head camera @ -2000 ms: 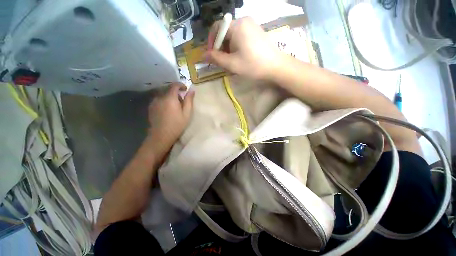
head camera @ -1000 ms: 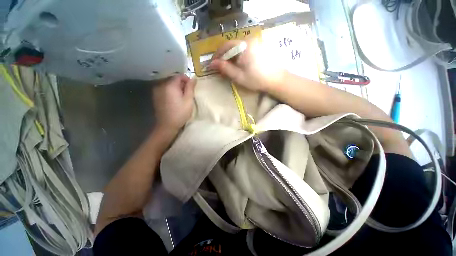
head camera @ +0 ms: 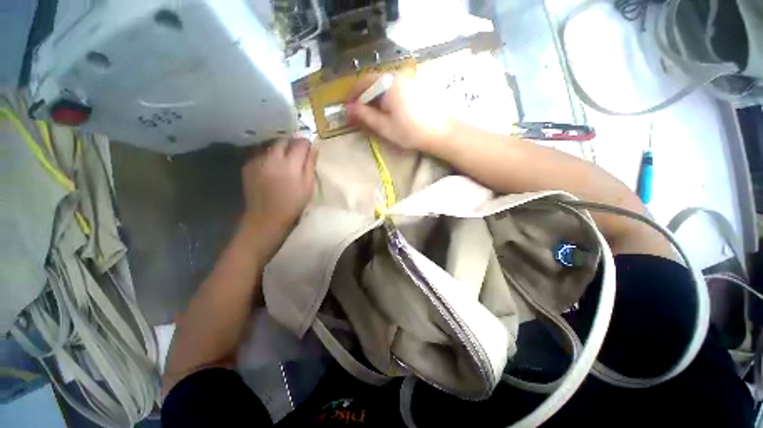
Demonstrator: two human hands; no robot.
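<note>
A beige bag body [head camera: 335, 180] lies from the yellow clamp frame [head camera: 332, 90] down over the lap, with its dark zipper [head camera: 443, 305] curving open and yellow tape [head camera: 384, 175] along a seam. My left hand [head camera: 280, 180] is closed on the bag's upper left edge. My right hand [head camera: 397, 113] holds a short white pen-like stick [head camera: 376, 89], its fingertips at the window of the clamp frame. Whether the fingertips also pinch a small piece cannot be told. A round shiny snap [head camera: 566, 254] shows inside the bag.
The white machine head [head camera: 167, 75] with a red button fills the upper left. Beige bags with straps [head camera: 92, 309] hang at the left. Red and black snips [head camera: 556, 131] and a blue-handled tool [head camera: 646, 177] lie at the right. More beige bag material [head camera: 711, 42] is at the upper right.
The view has shifted slightly. The bag and both hands keep nearly the same places at the clamp frame. The white stick has tilted in my right hand since the first frame.
</note>
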